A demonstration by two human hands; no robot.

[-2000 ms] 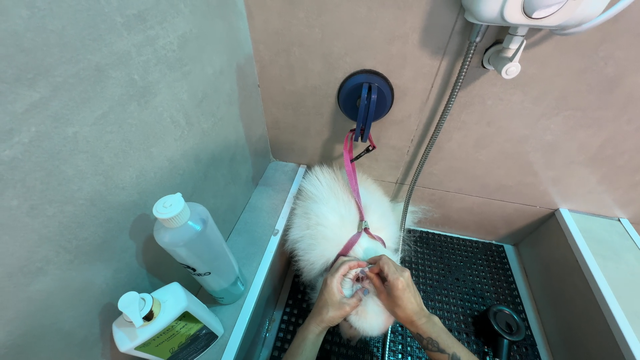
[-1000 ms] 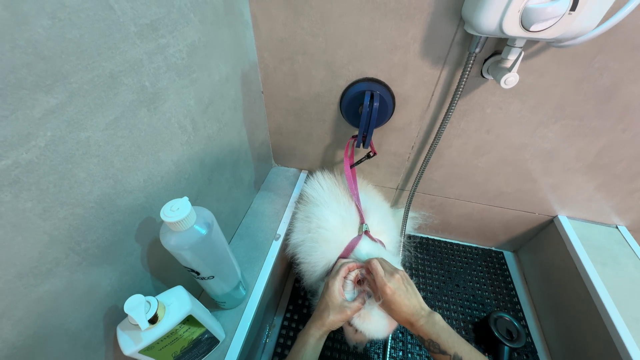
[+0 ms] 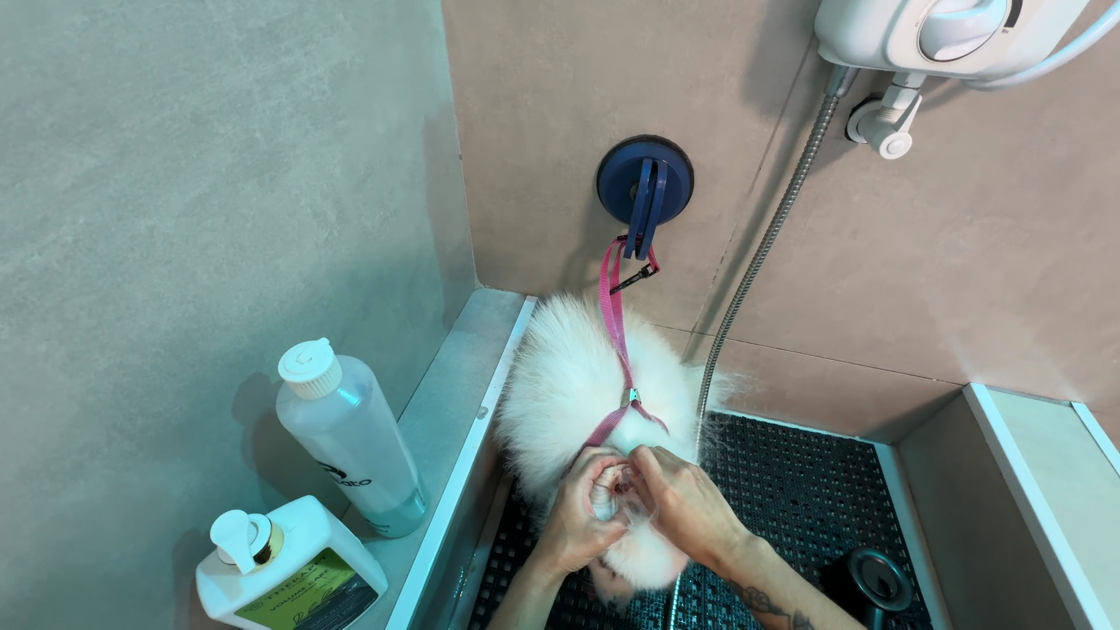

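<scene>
A white fluffy dog (image 3: 569, 376) stands on a black perforated mat, held by a pink leash (image 3: 613, 324) that loops from a blue suction cup holder (image 3: 646, 184) on the tiled wall. My left hand (image 3: 582, 507) grips around the near side of the dog's head, its fingers curled beside what looks like the inside of an ear. My right hand (image 3: 678, 494) is against the same spot from the right, fingertips pinched close to the pinkish opening. Whether those fingertips hold fur or a small thing cannot be told. The dog's face is mostly hidden.
On the left ledge stand a translucent squeeze bottle (image 3: 350, 437) and a white pump bottle (image 3: 293, 569). A metal shower hose (image 3: 770, 236) runs down from a white water heater (image 3: 945, 35) beside the dog. A black round object (image 3: 875, 577) lies on the mat (image 3: 805, 490) at right.
My right hand's fingers have shifted slightly over the ear area. My left hand keeps its hold in much the same place.
</scene>
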